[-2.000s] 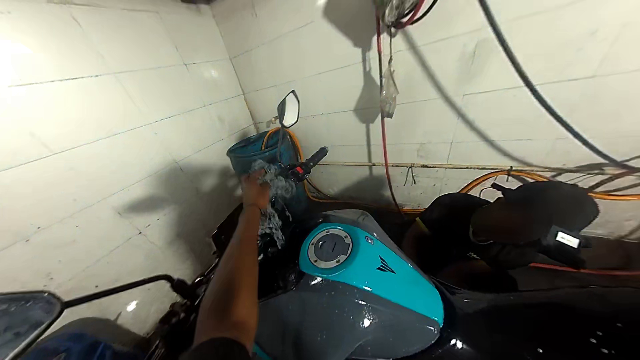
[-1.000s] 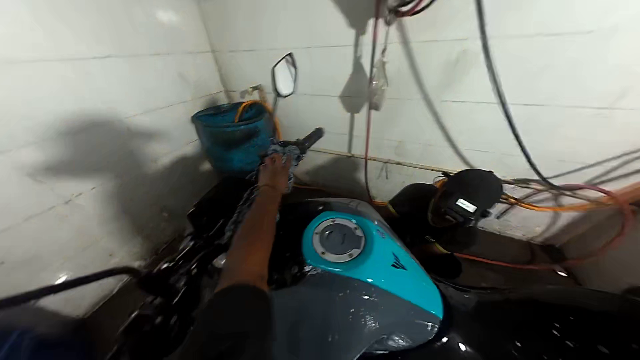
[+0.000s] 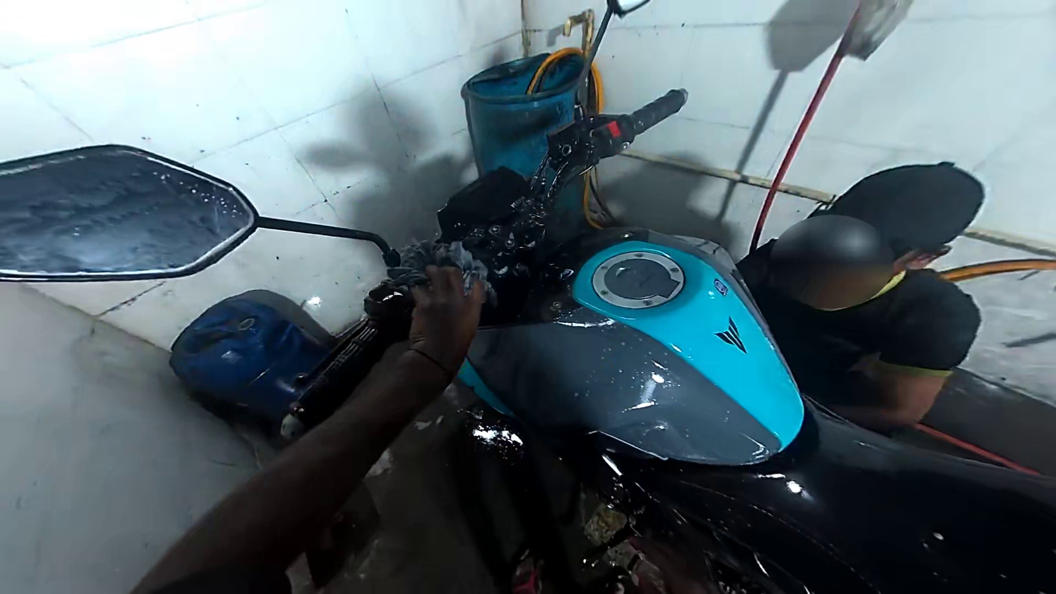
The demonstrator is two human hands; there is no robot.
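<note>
My left hand reaches in from the lower left and is closed on a wet grey cloth. The cloth lies against the motorcycle's handlebar controls, at the foot of the near mirror's stem. The near handlebar grip slants down to the left of my wrist. Right of my hand is the wet fuel tank, grey and turquoise, with a round filler cap. Beyond it, the far handlebar grip points up and right. My right hand is not in view.
A person in a black cap crouches beyond the tank. A blue drum with an orange hose stands in the wall corner. A blue container is at the left wall. The near mirror juts out left; a red hose hangs at the right.
My left hand has moved with the cloth from the far side of the handlebar to its near side, by the mirror stem. The view has shifted closer and toward the near side.
</note>
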